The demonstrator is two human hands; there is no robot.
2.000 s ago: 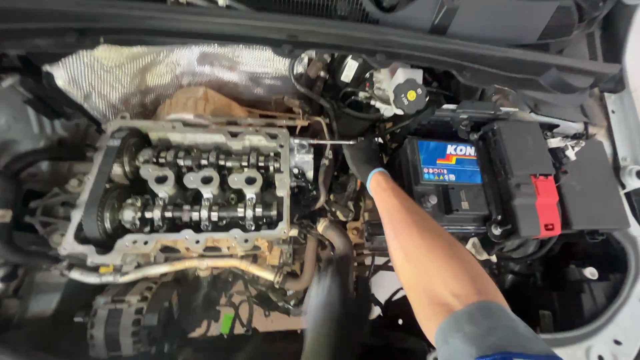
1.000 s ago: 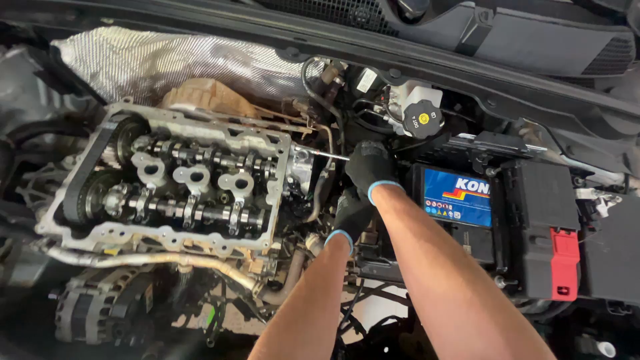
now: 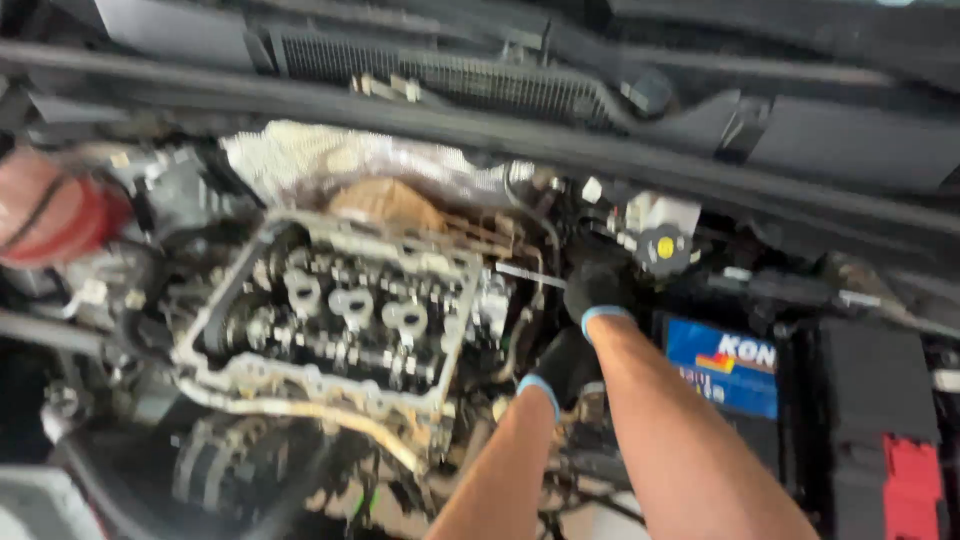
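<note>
In the head view, my right hand (image 3: 600, 285), in a black glove with a light blue cuff, is closed around a slim metal tool shaft (image 3: 531, 275) that points left toward the end of the engine's cylinder head (image 3: 450, 367). Just below and left of it, my left hand (image 3: 562, 360), gloved alike, reaches down among hoses; its fingers are hidden and blurred. Camshafts (image 3: 345, 349) lie exposed in the open head, left of both hands.
The car battery (image 3: 720, 367) sits right of my hands, with a red terminal cover (image 3: 911, 480) farther right. Behind them is a black reservoir cap (image 3: 664, 247). An alternator (image 3: 217, 465) lies at lower left, and a heat shield (image 3: 330, 154) behind the engine.
My left hand, a blur low in the view two seconds ago, is now beside my right hand. The right hand keeps hold of the tool. The view has shifted and blurred.
</note>
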